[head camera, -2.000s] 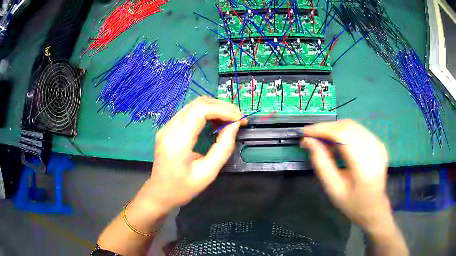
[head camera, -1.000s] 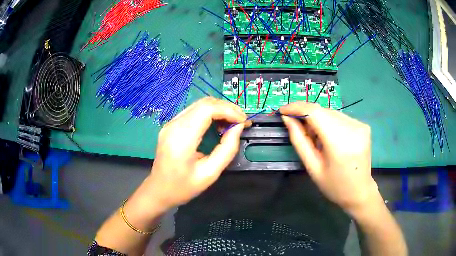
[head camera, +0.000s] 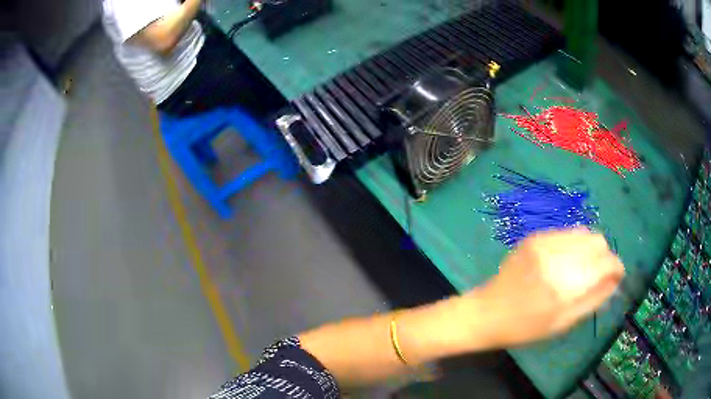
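Observation:
My left hand is slightly blurred, with its fingers curled, just in front of the pile of blue lead wires. Its fingertips are turned away and I cannot tell whether they hold a wire. The circuit boards in their black carrier show at the lower right, cut off by the picture's edge, with wires across them. My right hand is not clearly in view; only a small skin-coloured patch shows at the bottom right edge.
A pile of red lead wires lies behind the blue one. A black fan stands beside an empty ribbed carrier. A blue stool stands on the grey floor beside a seated person. A green post rises at the back.
The view has swung far to the left, bringing the stool, person and empty carrier in. My left hand has left the carrier's near end for the blue pile; my right hand has dropped from clear view.

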